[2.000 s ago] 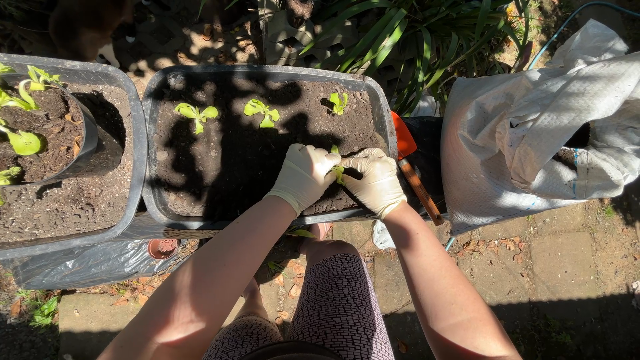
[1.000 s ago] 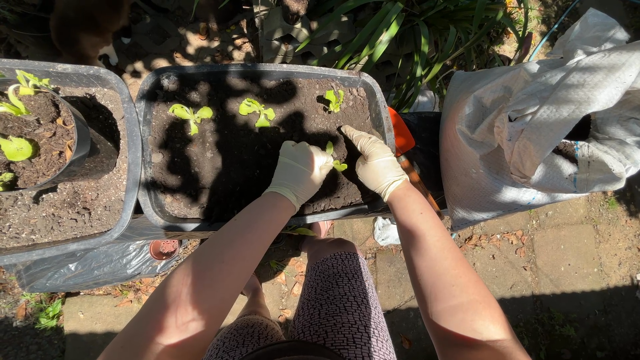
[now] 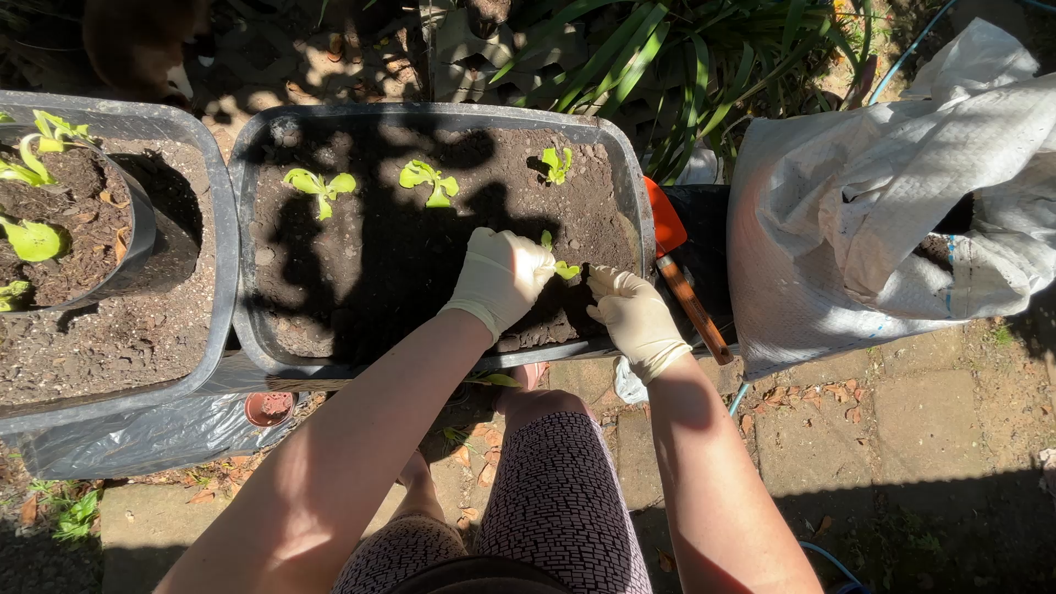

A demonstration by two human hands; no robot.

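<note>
My left hand [image 3: 502,276], in a pale latex-type glove, has its fingertips pinched at a small green seedling [image 3: 566,270] near the right end of a dark plastic planter [image 3: 241,239] of soil. My right hand [image 3: 634,318], gloved alike, is just right of that seedling, fingers bent and fingertips at the soil by the planter's front right; whether it holds anything cannot be told. Along the planter's back stand three seedlings, at left [image 3: 321,190], in the middle [image 3: 429,182] and at right [image 3: 557,165].
Right of the planter lie an orange-bladed trowel with a wooden handle [image 3: 695,309] and a white woven sack [image 3: 825,223]. A second planter [image 3: 216,272] at left holds a black pot [image 3: 142,223] of seedlings. An animal [image 3: 140,41] is at the back left, near strap-leaved plants [image 3: 635,58]. A small reddish pot [image 3: 269,407] sits below.
Two seconds ago both hands were together around the seedling. My right hand has since drawn away to the right and towards me, while my left hand stays beside the seedling.
</note>
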